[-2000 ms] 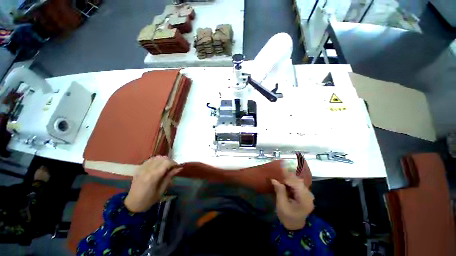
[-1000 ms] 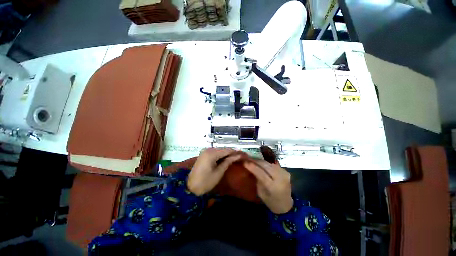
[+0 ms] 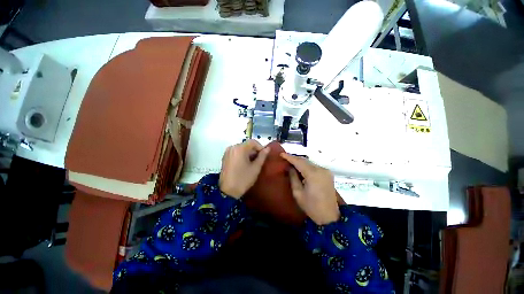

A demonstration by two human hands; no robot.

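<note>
A rust-red cut panel [image 3: 274,192] hangs between my hands, its top edge at the feed and needle area [image 3: 294,135] of the white industrial sewing machine [image 3: 373,129]. My left hand [image 3: 242,166] pinches the panel's left edge between thumb and fingers. My right hand [image 3: 313,188] holds its right side, with the index finger reaching to the top edge close to the machine's metal parts. The lower part of the panel hangs below the table edge and is partly hidden by my hands and sleeves.
A thick left panel stack [image 3: 123,109] with a tie strip [image 3: 175,123] lies on the white table. A right panel stack [image 3: 482,241] lies at the far right. A black machine lever [image 3: 334,105] and round top knob [image 3: 308,54] stand above the needle area. Another machine [image 3: 40,100] is at left.
Both hands have moved forward from the table's front edge to the needle area, bringing the panel's edge with them. Earlier the hands were wide apart; they came together. The camera view has shifted.
</note>
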